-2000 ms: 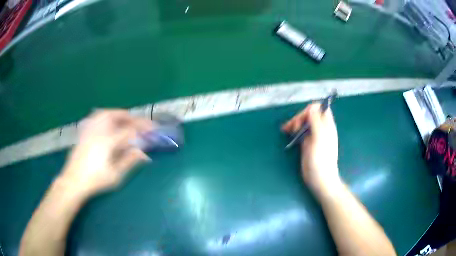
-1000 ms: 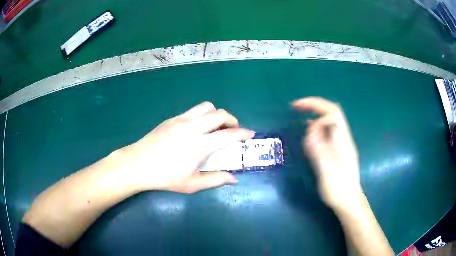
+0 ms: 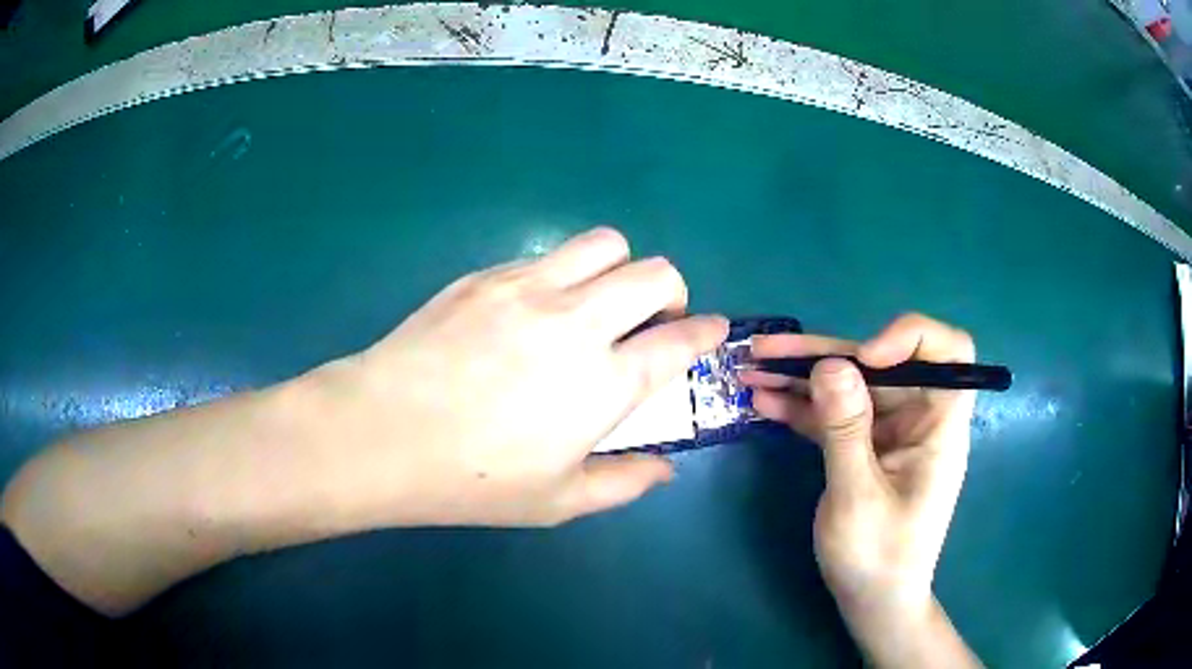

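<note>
A half-assembled phone unit (image 3: 650,425) lies flat on the green worktop, with a dark rim and a plain white area on its left part. My left hand (image 3: 543,386) lies over its left end, fingers at the upper edge and thumb at the lower edge. The circuit board (image 3: 718,390) shows white and blue at the right end. My right hand (image 3: 889,418) holds black tweezers (image 3: 915,375) almost level, their tips at the board. The tips are partly hidden by my fingers.
The green worktop (image 3: 327,248) is crossed at the far side by a curved, scuffed metal strip (image 3: 523,35). Beyond it, part of another pale-and-dark unit (image 3: 107,13) is cut off at the upper left. A white sheet edge (image 3: 1184,307) shows at the far right.
My left hand brought the unit from the left to the middle and still holds it down. My right hand has moved in to the board with the tweezers. The view has shifted.
</note>
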